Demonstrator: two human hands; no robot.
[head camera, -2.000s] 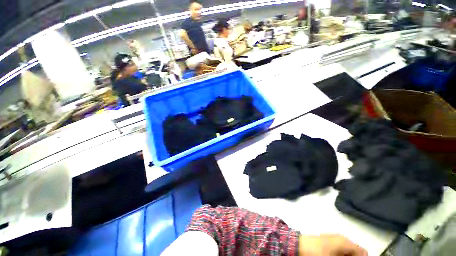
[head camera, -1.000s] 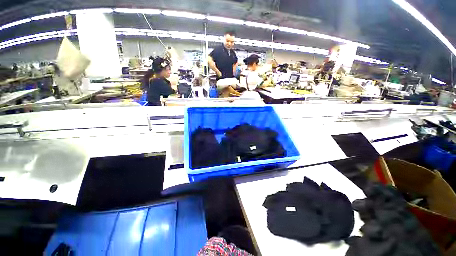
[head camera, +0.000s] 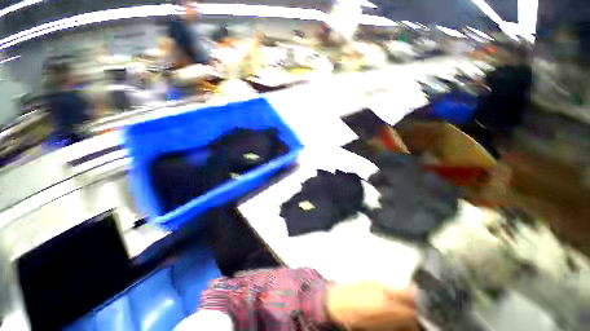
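Observation:
The frame is blurred. My left hand (head camera: 375, 306) reaches right from a red checked sleeve at the bottom, by the blurred sewing machine (head camera: 498, 252); its fingers are too blurred to read. My right hand is not in view. A stack of black cloth pieces (head camera: 327, 203) with a pale tag lies on the white table (head camera: 323, 253). A dark grey cloth pile (head camera: 414, 197) lies just right of the stack, beside the machine.
A blue plastic crate (head camera: 213, 152) holding black pieces stands left of the stack. An open cardboard box (head camera: 446, 145) stands behind the grey pile. Blue plastic (head camera: 149, 304) shows at the lower left. Blurred people are in the background, one in dark clothes (head camera: 508, 94) at the upper right.
The view has swung right and tilted down, so the crate and stack sit further left. My left forearm and hand, mostly out of view one second ago, show again beside the machine.

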